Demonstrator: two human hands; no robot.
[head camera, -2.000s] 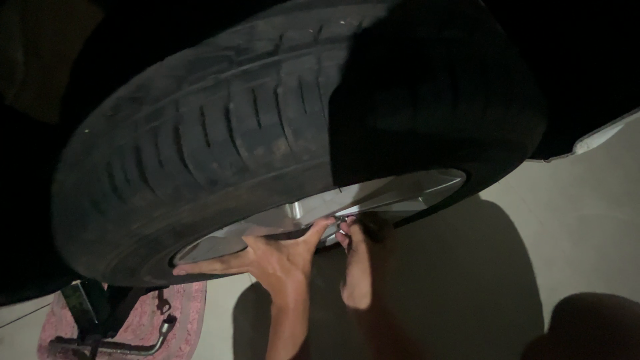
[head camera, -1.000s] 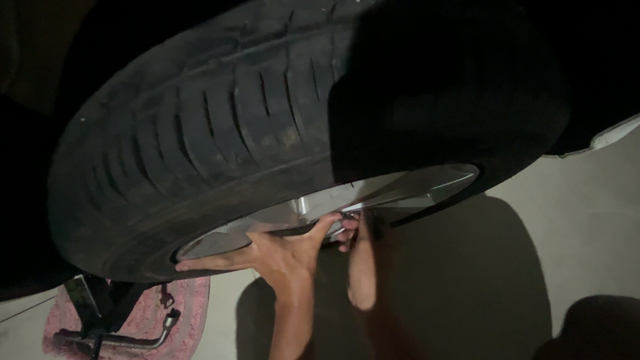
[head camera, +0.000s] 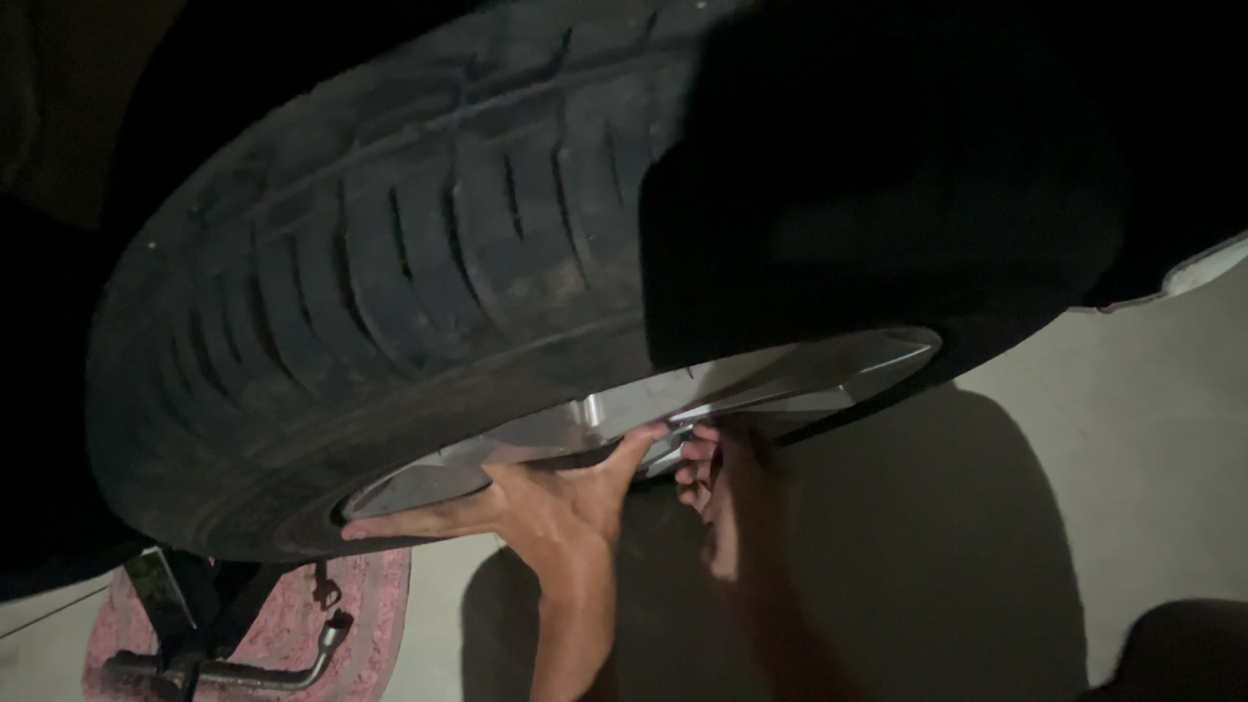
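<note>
A car tire (head camera: 419, 244) with a silver alloy wheel rim (head camera: 780, 375) fills the middle of the head view, its right half in deep shadow. My left hand (head camera: 556, 502) is spread against the lower part of the wheel, one finger stretched left along the rim's edge and the thumb near the wheel's middle. Beside that thumb, my right hand (head camera: 712, 478) has its fingers curled at the wheel's middle, partly in shadow. Whether something small is between its fingertips cannot be made out.
At the lower left, a dark metal jack (head camera: 185, 604) stands on a pink mat (head camera: 375, 604). An L-shaped lug wrench (head camera: 292, 673) lies by its base. Pale floor (head camera: 1150, 439) extends at the right, below a light body edge (head camera: 1204, 271) of the car.
Both hands stay at the wheel's middle; the right fingers have shifted slightly in their curl.
</note>
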